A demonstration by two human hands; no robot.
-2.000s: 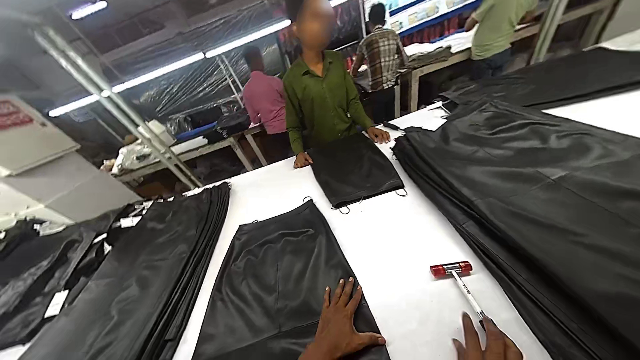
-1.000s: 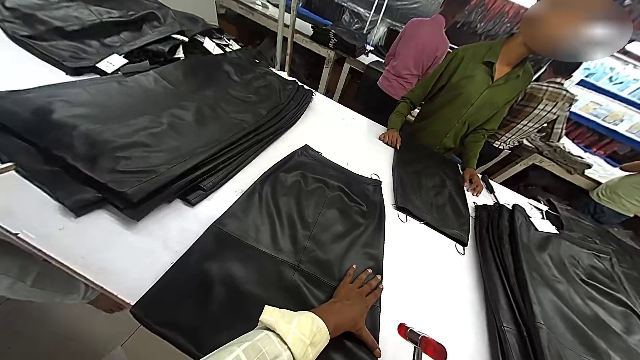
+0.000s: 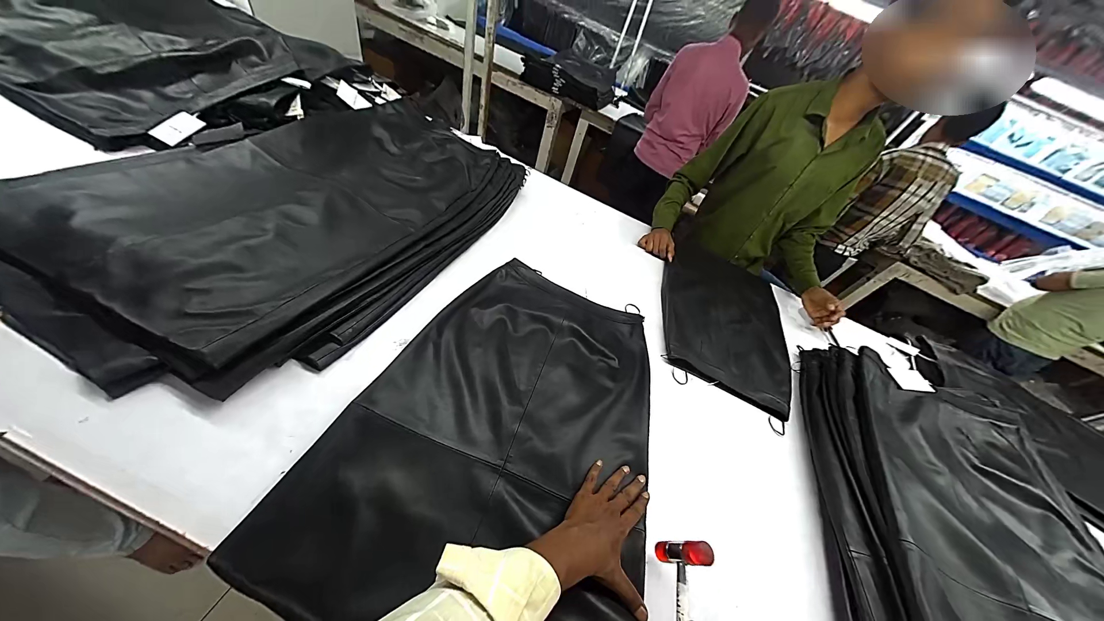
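Observation:
A black leather skirt point(image 3: 509, 431) lies flat on the white table, its waistband toward the far side and a thin loop at one waist corner. My left hand point(image 3: 604, 517) rests palm down near its right edge, fingers spread, holding nothing. Just right of this hand, a mallet with red faces point(image 3: 684, 553) is on the table, its handle cut off by the bottom edge. My right hand is out of view. Beyond, a person in a green shirt point(image 3: 768, 181) stands at a smaller-looking black garment point(image 3: 727, 332), one hand near its top left corner, the other beside its right side.
A stack of black leather skirts point(image 3: 259, 233) lies on the left, with another black garment and white tags point(image 3: 178, 128) behind it. More black garments point(image 3: 957, 500) are piled at right. Other people stand at back benches. Someone's foot point(image 3: 168, 554) shows below the left table edge point(image 3: 103, 496).
The view has swung left. My right hand, near the mallet's handle two seconds ago, has left view. The person's hand on the right has lifted off toward the right pile. My left hand stays on the skirt.

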